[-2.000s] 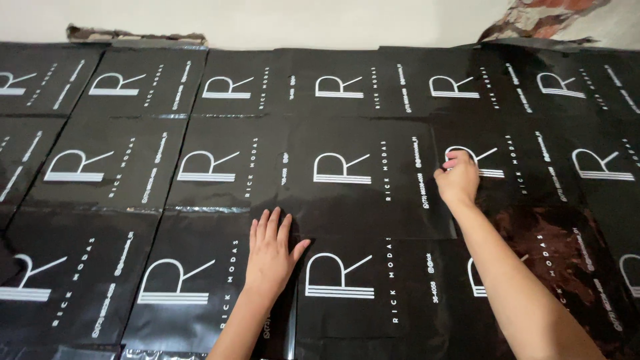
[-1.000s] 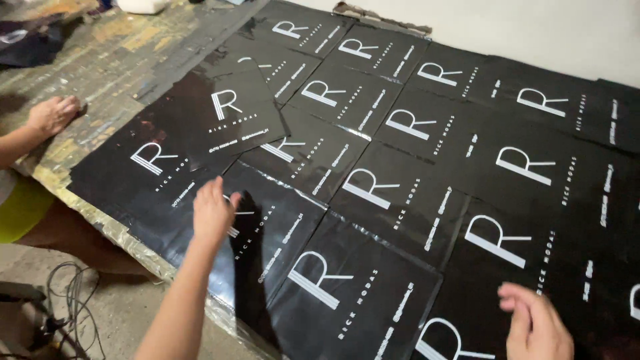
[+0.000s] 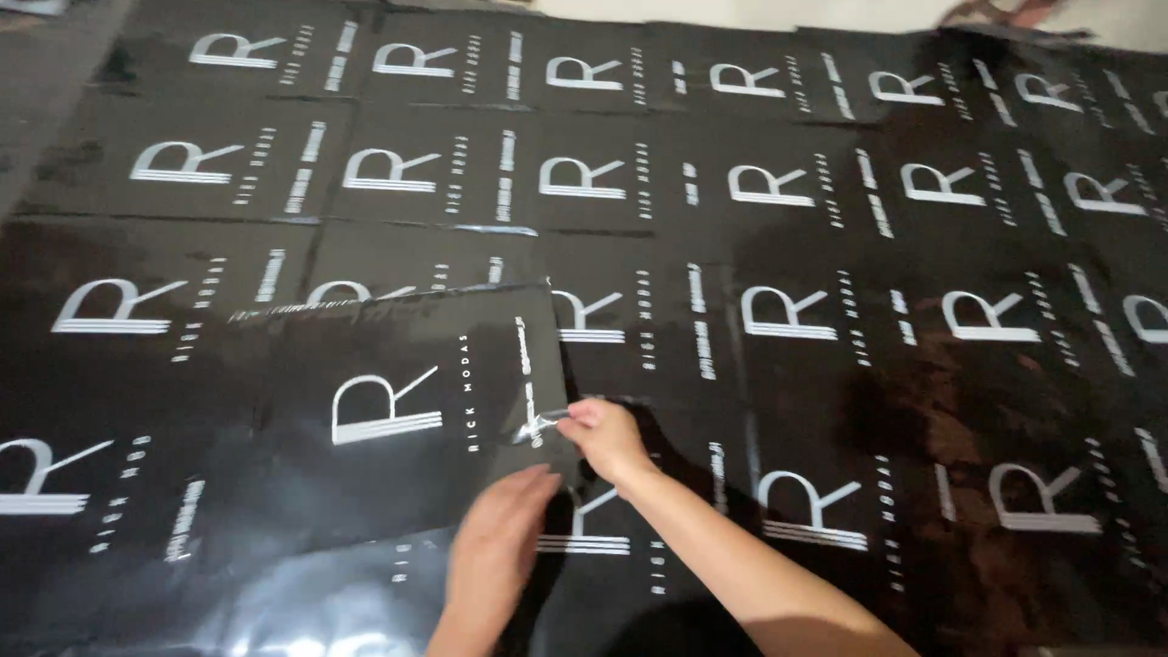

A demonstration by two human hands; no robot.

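Note:
A loose black plastic bag (image 3: 392,347), printed with a white letter and writing, lies askew over other printed bags. My right hand (image 3: 607,443) pinches its right edge between thumb and fingers, and the plastic bunches up there. Just below and to the left is my left hand (image 3: 506,529), blurred, its fingers together near the lower right part of the same bag; whether it grips the plastic cannot be told. Rows of similar black bags (image 3: 785,237) lie flat and overlapping around both hands.
The rows of bags reach to the far edge of the work surface, where a pale wall (image 3: 748,13) rises. A brownish torn-looking piece (image 3: 1004,13) lies at the far right edge. At the lower left the glossy plastic reflects light.
The view has swung strongly. A second ago my hands were wide apart, with the right one over the bags; now they are close together, and my right hand has taken hold of a loose bag.

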